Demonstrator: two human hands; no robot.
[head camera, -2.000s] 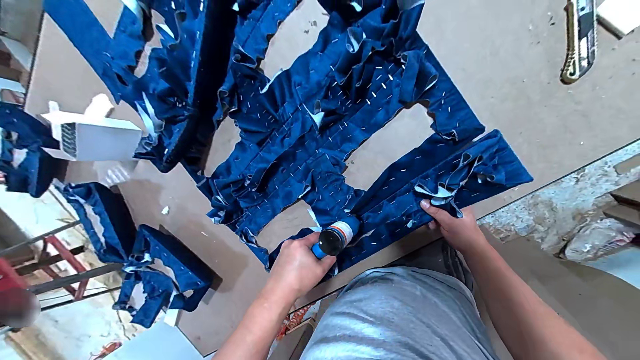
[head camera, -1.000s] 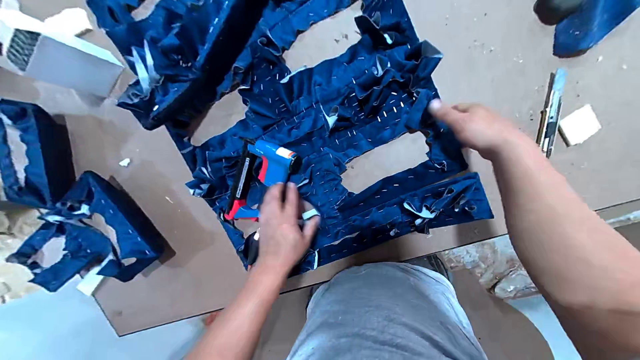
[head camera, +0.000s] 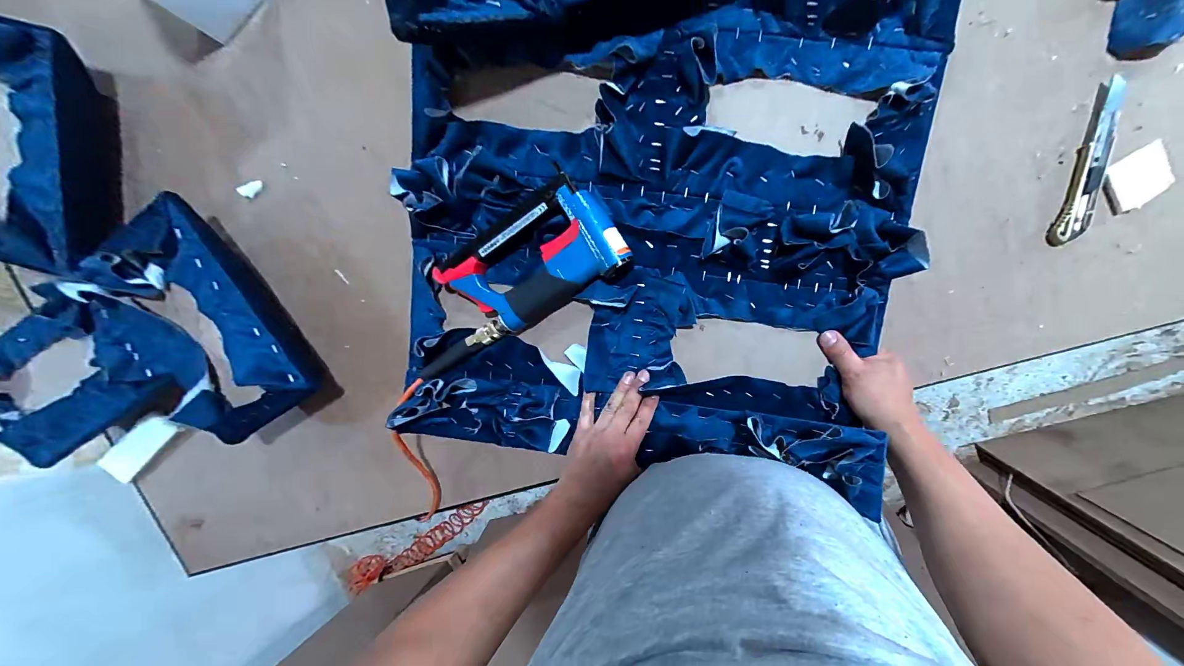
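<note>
A frame covered in blue fabric (head camera: 657, 222), with many staples and ragged fabric edges around its openings, lies on the brown table in front of me. On its left half rests a blue, black and red pneumatic staple gun (head camera: 555, 268), joined to an orange air hose (head camera: 421, 472). My left hand (head camera: 612, 430) lies on the fabric of the near rail, fingers spread, with no tool in it. At the right side of the frame, my right hand (head camera: 869, 379) grips the edge, thumb on top and fingers hidden below.
Smaller blue-covered frames (head camera: 236, 324) lie at the left, by a white offcut (head camera: 139, 449). A snap-off utility knife (head camera: 1087, 162) and a pale block (head camera: 1140, 176) are at the right. Coiled orange hose (head camera: 416, 555) hangs beyond the table's near edge. Brown panels (head camera: 1101, 462) are at lower right.
Two seconds ago my left hand held the staple gun; it has let go and now lies on the near rail. The large frame has turned to sit squarer before me. The view has shifted.
</note>
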